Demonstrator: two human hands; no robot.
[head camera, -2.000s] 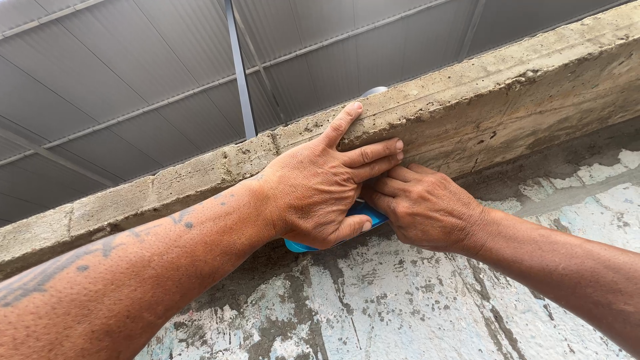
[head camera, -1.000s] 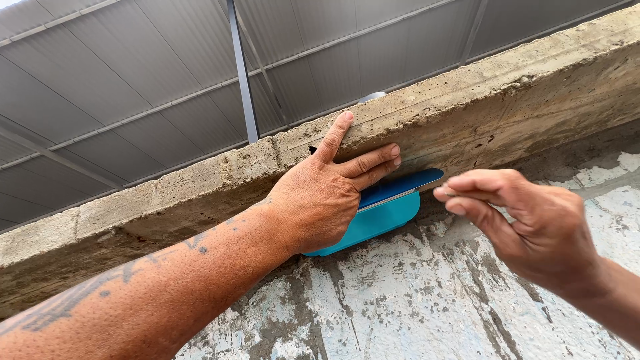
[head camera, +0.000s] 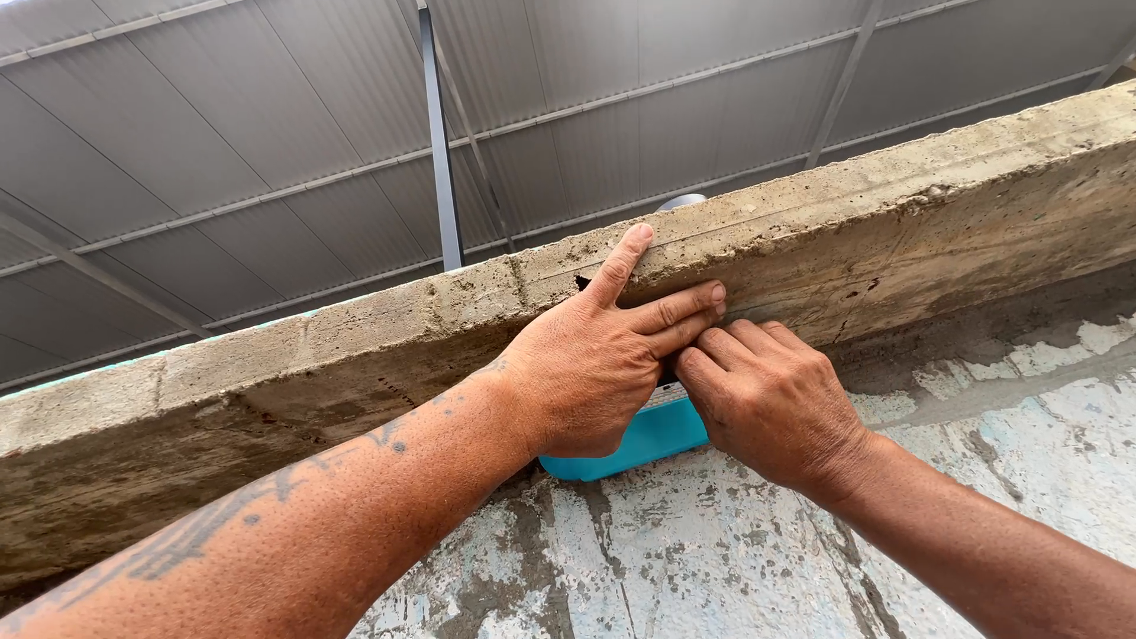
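Observation:
My left hand (head camera: 612, 346) presses against the lower edge of a concrete beam (head camera: 852, 231), its index finger on the front face and its other fingers on the underside. Beneath that hand a turquoise plastic object (head camera: 657, 435) is held up near the underside, mostly covered; its kind cannot be told. My right hand (head camera: 768, 399) is curled beside the left fingertips, over the right end of the turquoise object. Whatever its fingers may pinch is hidden. A small dark hole or gap (head camera: 582, 282) shows in the beam next to the left index finger.
Below the beam runs a wall (head camera: 710, 550) with worn, patchy paint and mortar. Overhead are corrugated roof sheets (head camera: 355, 213) on metal purlins, with a dark metal post (head camera: 444, 160) rising behind the beam. A rounded grey thing (head camera: 682, 202) peeks over its top.
My right hand was away to the right a second ago, with the turquoise object and its dark blue upper part in sight. It is now back against the left fingers, covering the object's right end.

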